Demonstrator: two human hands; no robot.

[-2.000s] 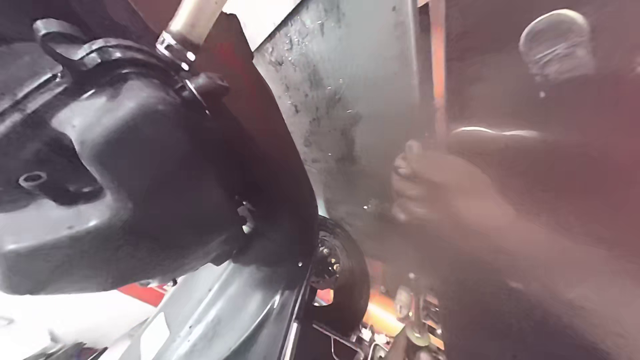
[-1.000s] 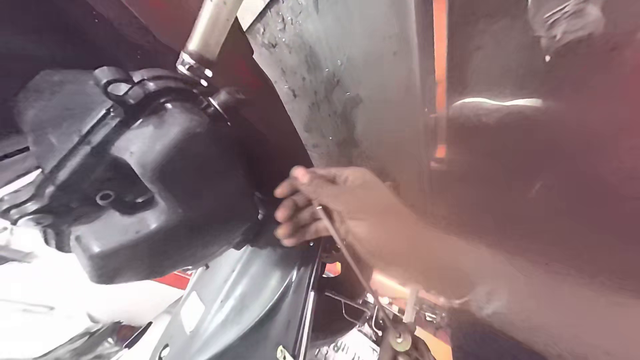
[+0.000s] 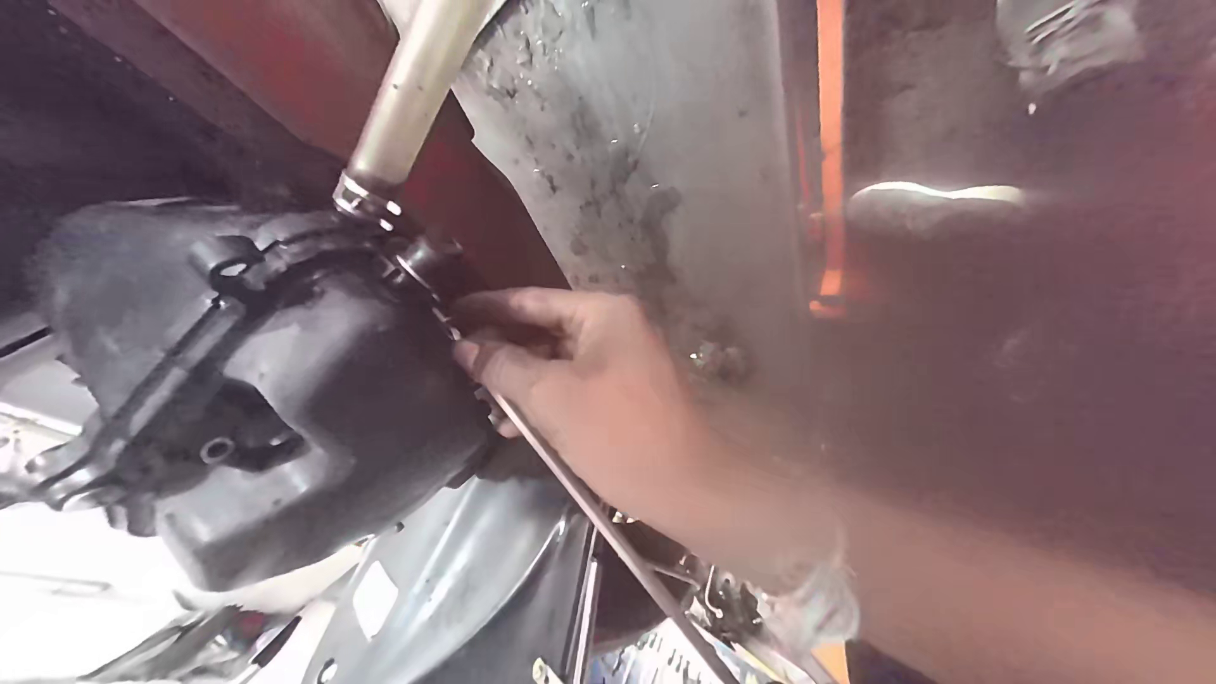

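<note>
My right hand [image 3: 579, 370] reaches in from the right side, its thumb and fingers closed around a long thin metal rod [image 3: 608, 532]. One end of the rod runs up to the clamp area at the upper right edge of a dark moulded housing [image 3: 380, 380]; the other end leaves the frame at the bottom. Above that spot, a pale tube [image 3: 418, 95] meets the housing at a shiny metal collar [image 3: 366, 201]. My fingertips are beside the housing's right edge, and I cannot tell whether they touch it. My left hand is not in view.
A smooth grey panel [image 3: 456, 579] lies below the housing. Behind my hand stands a stained grey surface [image 3: 608, 142], with an orange strip [image 3: 831, 142] to its right. Small blurred parts [image 3: 727, 603] are at the lower right, under my forearm.
My right hand has moved left and up to the housing's upper right edge. The rod, which pointed at my fingers one second ago, now reaches the clamp area. The view has moved closer.
</note>
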